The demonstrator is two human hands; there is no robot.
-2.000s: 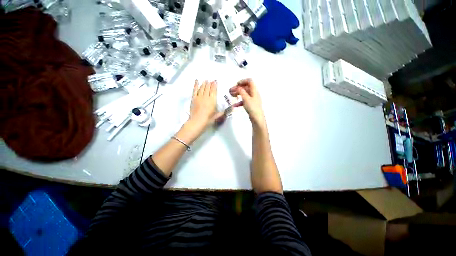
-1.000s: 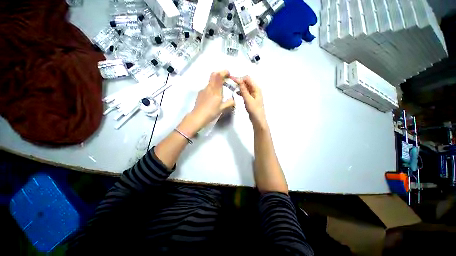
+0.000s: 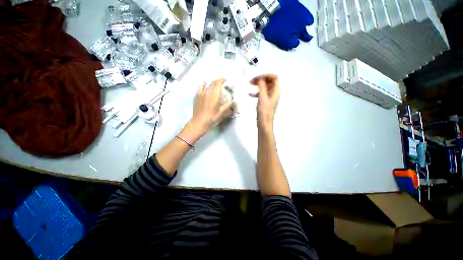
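Observation:
My left hand [image 3: 209, 105] is above the middle of the white table, its fingers around a small clear bottle [image 3: 228, 95] that is partly hidden and blurred by glare. My right hand [image 3: 266, 96] is to the right, apart from the bottle, with its fingers apart and slightly blurred; nothing shows in it. Small clear labelled bottles [image 3: 167, 62] with dark caps lie heaped beyond my hands. White sticks [image 3: 127, 108] lie fanned at the left, beside a round white piece with a dark centre [image 3: 148, 112].
A brown cloth [image 3: 48, 86] covers the left side. A blue cloth [image 3: 288, 25] lies between the bottles and stacked white cartons [image 3: 381, 33]. Two loose cartons [image 3: 373, 84] lie before the stack. An open cardboard box [image 3: 391, 218] and a blue stool [image 3: 48, 223] are below the table.
My right hand has moved right, away from my left hand, and its fingers have opened. My left hand stays near the same place with the bottle. The view has shifted slightly.

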